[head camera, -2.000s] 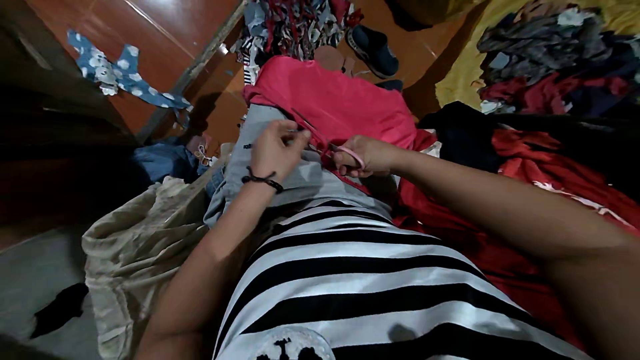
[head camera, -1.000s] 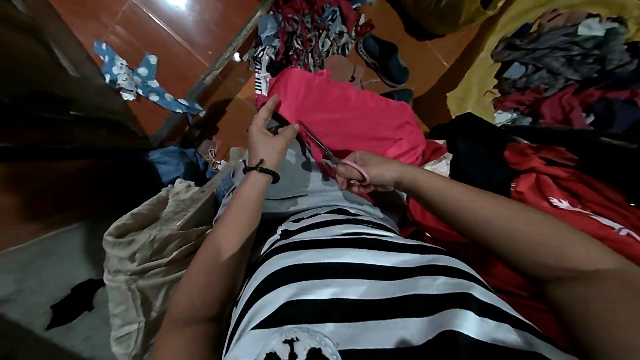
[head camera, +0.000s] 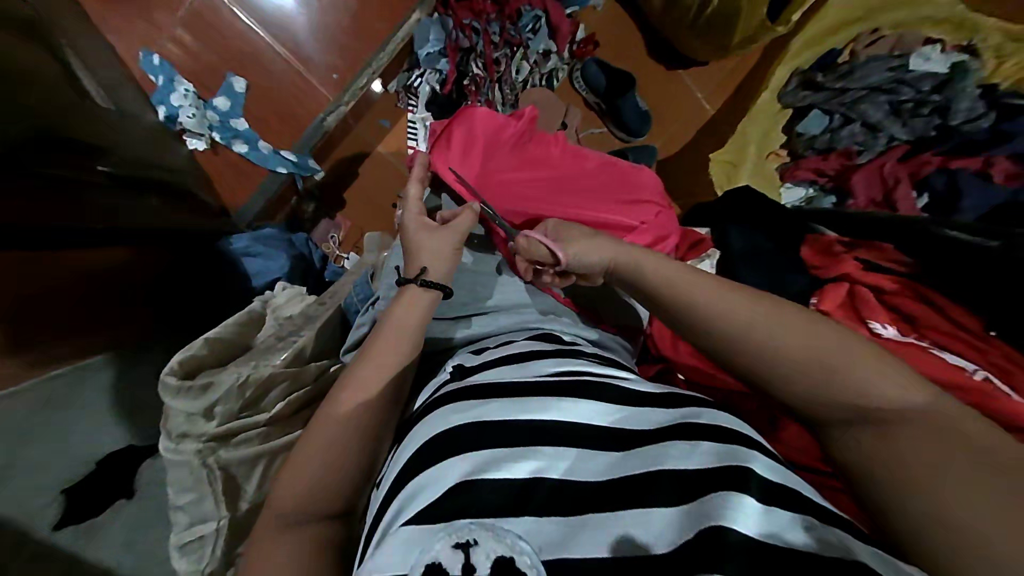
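Bright pink fabric [head camera: 552, 176] lies across my lap over grey cloth. My right hand [head camera: 564, 254] grips scissors [head camera: 498, 219] by their pink handles, and the dark blades point up and left along the fabric's near-left edge. My left hand [head camera: 434, 228], with a black bracelet on its wrist, is at the left edge of the pink fabric. Its index finger is stretched out by the fabric's corner, and the thumb reaches toward the blades. Whether fabric is pinched between its fingers cannot be made out.
Cut cloth strips [head camera: 500, 52] lie ahead, beside dark shoes [head camera: 612, 98]. A pile of scraps [head camera: 880, 104] rests on yellow cloth [head camera: 740, 148] at the upper right. Red garments [head camera: 904, 312] lie to the right, beige cloth [head camera: 240, 400] to the left. Polka-dot cloth [head camera: 228, 124] is at the upper left.
My left hand, bent near the scissors two seconds ago, has moved forward along the pink fabric's left edge with its index finger extended. The scissors remain in my right hand, their blades now more visible.
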